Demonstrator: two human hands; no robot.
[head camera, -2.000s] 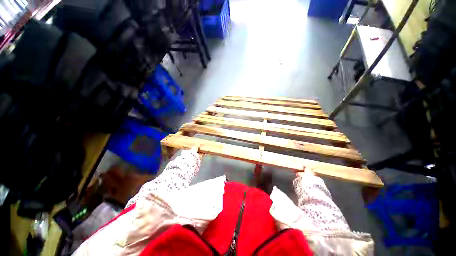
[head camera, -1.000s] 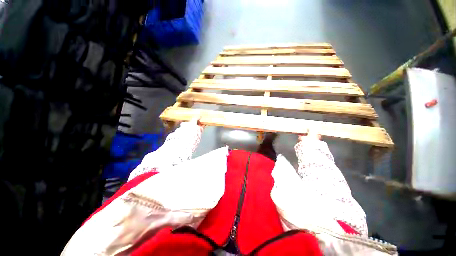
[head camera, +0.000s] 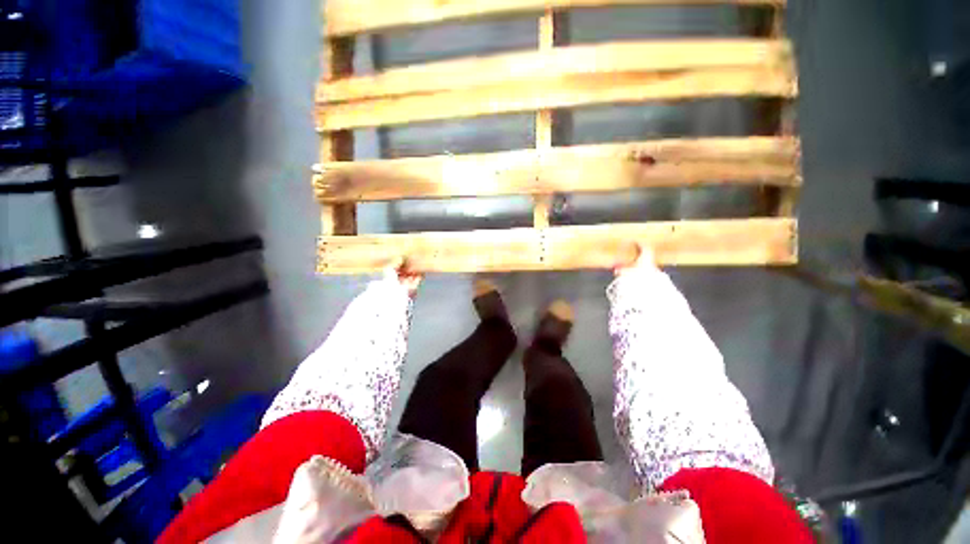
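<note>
A pale slatted wooden pallet (head camera: 574, 170) is held out in front of me above the grey floor, its far end cut off by the top edge of the picture. My left hand (head camera: 407, 274) grips the near board left of the middle. My right hand (head camera: 638, 259) grips the same board right of the middle. Only small parts of both hands show. The fingers under the board are hidden.
A blue crate (head camera: 186, 48) is at the upper left. Black metal bars (head camera: 181, 260) stand at the left, with blue plastic items (head camera: 106, 425) below them. Dark bars and a yellowish rail (head camera: 925, 303) are at the right. My feet are below the pallet's near edge.
The pallet looks larger, nearer and less slanted, and the view points more steeply down. The black bags at the left and the white table at the right have left the view.
</note>
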